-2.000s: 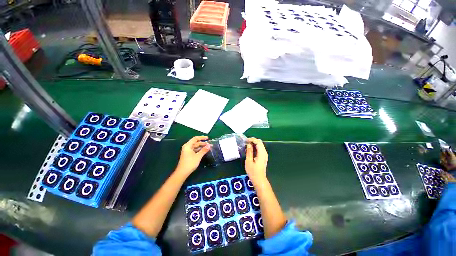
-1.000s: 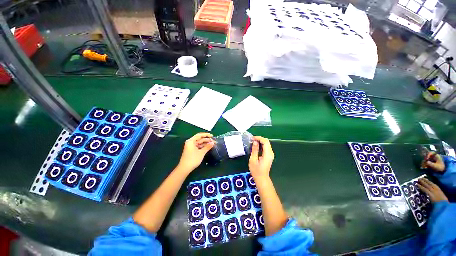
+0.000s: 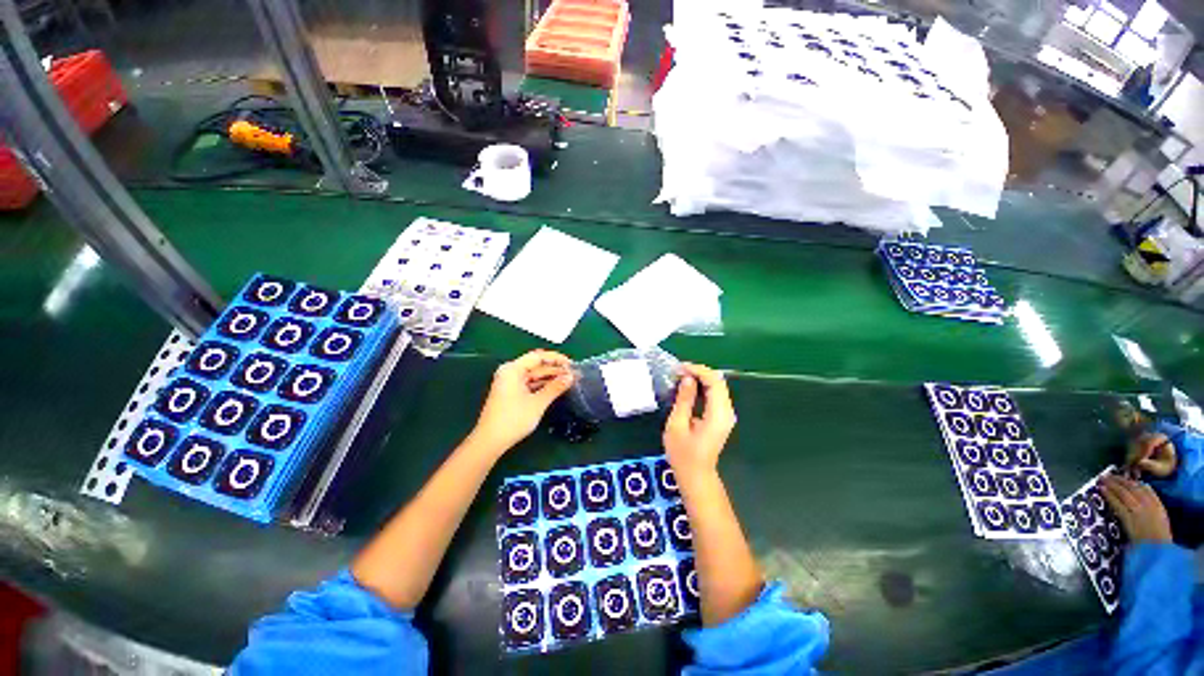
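A clear zip-lock parts bag (image 3: 629, 386) with dark contents and a white label is held above the green surface. My left hand (image 3: 528, 390) pinches its left end. My right hand (image 3: 700, 412) pinches its right end. A small dark pile (image 3: 573, 425) shows just under the bag's left end, by my left fingers; single pieces are too small to tell. A blue panel of units (image 3: 601, 548) with dark squares and white rings lies nearer to me, its right edge partly hidden by my right forearm.
A stack of blue panels (image 3: 258, 383) stands left beside a perforated strip (image 3: 139, 416). A pale panel (image 3: 436, 277) and white sheets (image 3: 548, 281) lie behind. White-edged panels (image 3: 993, 456) lie right, near another person's hands (image 3: 1142, 482). A white-wrapped stack (image 3: 825, 126) stands at the back.
A dark pile now shows below the bag's left end. The bag and my hands have shifted slightly right in view. The other person's hands have moved onto the far-right panel.
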